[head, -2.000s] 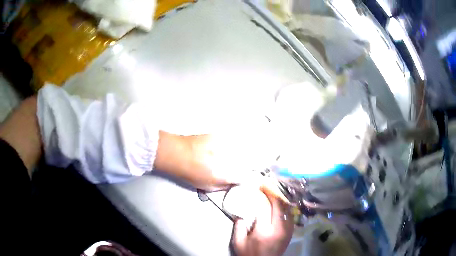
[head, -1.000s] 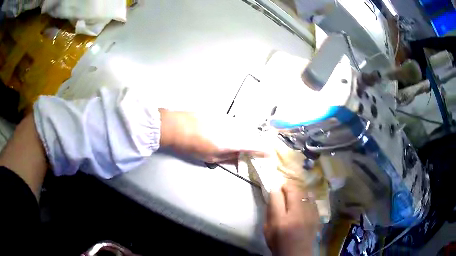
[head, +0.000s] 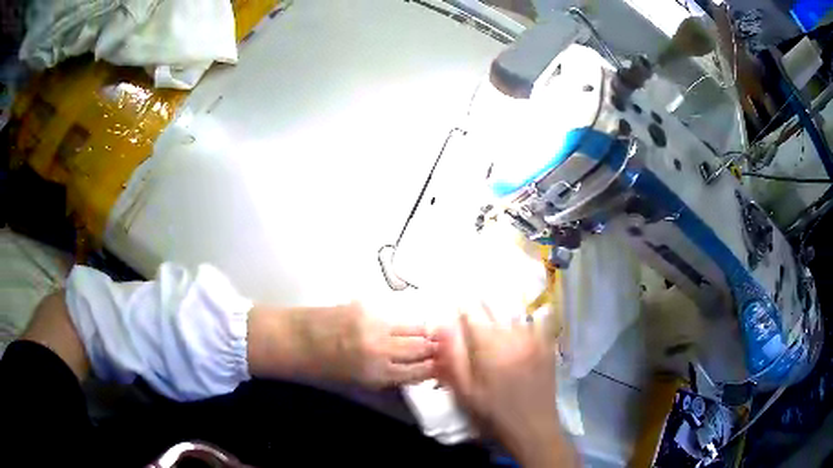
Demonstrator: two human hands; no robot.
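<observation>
The cream garment piece (head: 598, 306) lies right of and below the needle area, partly washed out white by the lamp. A white end of cloth (head: 438, 411) hangs below my hands at the table's front edge. My left hand (head: 393, 347) lies flat with fingers together, its fingertips at the cloth. My right hand (head: 502, 366), slightly blurred, meets it with thumb and fingers on the cloth. The hands hide what is between them. The sewing machine head (head: 585, 155) stands above and right of both hands. Its presser foot area (head: 489, 218) is mostly lost in glare.
A crumpled cream cloth pile (head: 128, 37) lies at upper left by a shiny yellow-brown taped package (head: 110, 137). The grey lamp (head: 539, 55) is above the head. The slide plate outline (head: 425, 196) shows left of the needle. A small open box (head: 699, 425) is at lower right.
Both hands have moved down towards the table's front edge, away from the needle, with the white cloth end. The view has shifted, showing more of the machine and slide plate.
</observation>
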